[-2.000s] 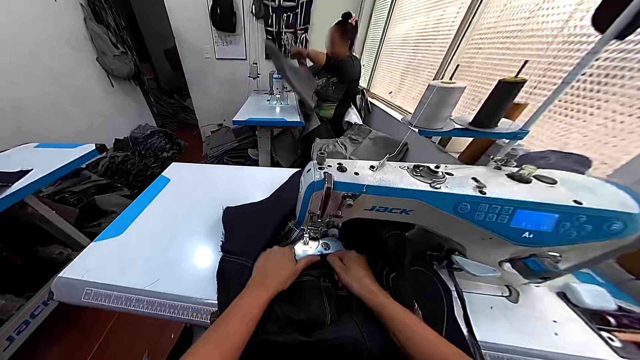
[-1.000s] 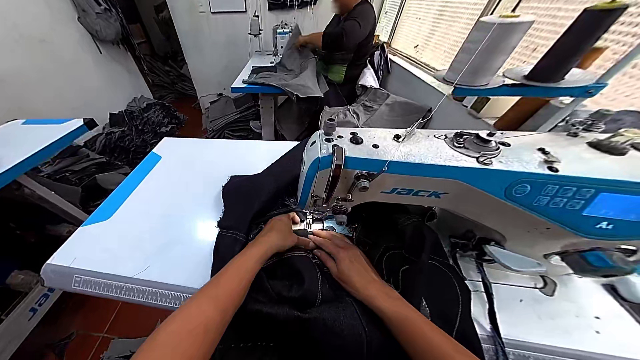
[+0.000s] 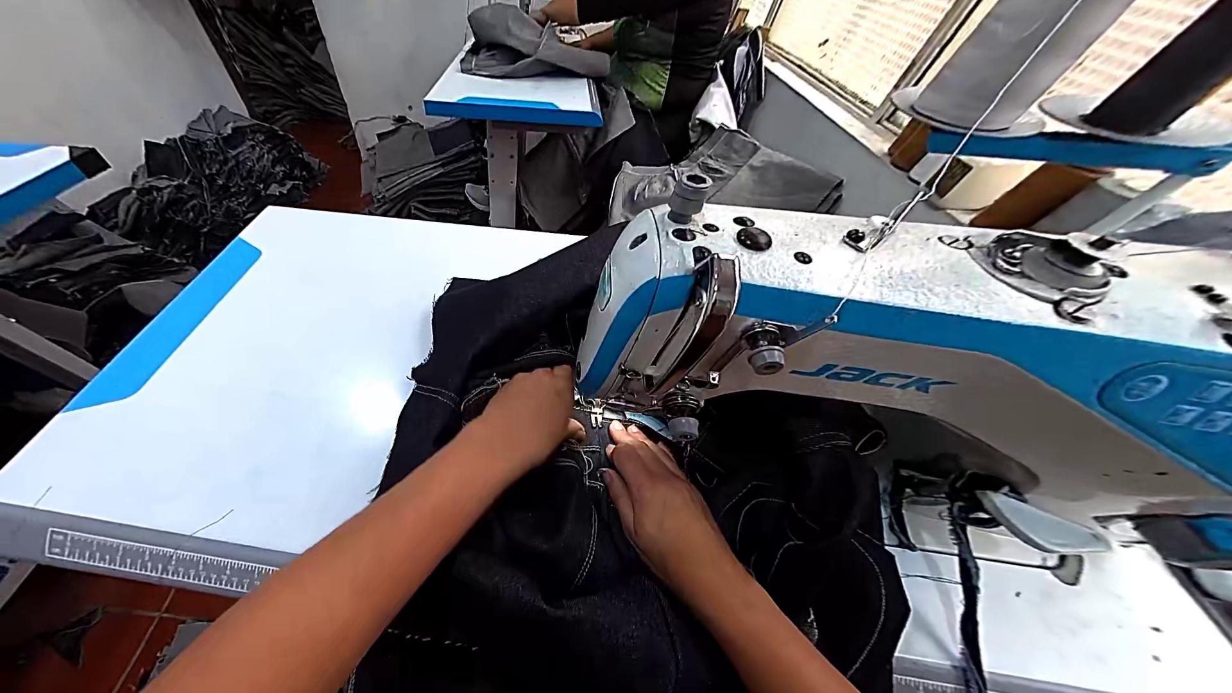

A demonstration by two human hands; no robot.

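Note:
A dark denim garment (image 3: 539,568) with pale stitching lies under the presser foot (image 3: 597,414) of a white and blue Jack sewing machine (image 3: 866,318). Just left of the foot, my left hand (image 3: 534,414) has its fingers curled on the denim, gripping a fold near the seam. My right hand (image 3: 654,491) lies on the cloth at the foot's right and near side, fingertips close to the metal plate. Its fingers press the fabric rather than visibly pinching it. More of the garment bunches beneath the machine arm. The needle tip is too small to make out.
The white sewing table (image 3: 289,327) has a ruler strip (image 3: 154,558) along its front edge. Thread cones (image 3: 1020,58) stand at the upper right. Behind, a person (image 3: 664,58) handles grey cloth (image 3: 529,43) at another table. Dark fabric piles (image 3: 212,183) lie on the floor at left.
My left hand has shifted from the near side of the presser foot to its left side. The view has moved closer to the machine head. The other person's grey cloth now lies bunched on their table.

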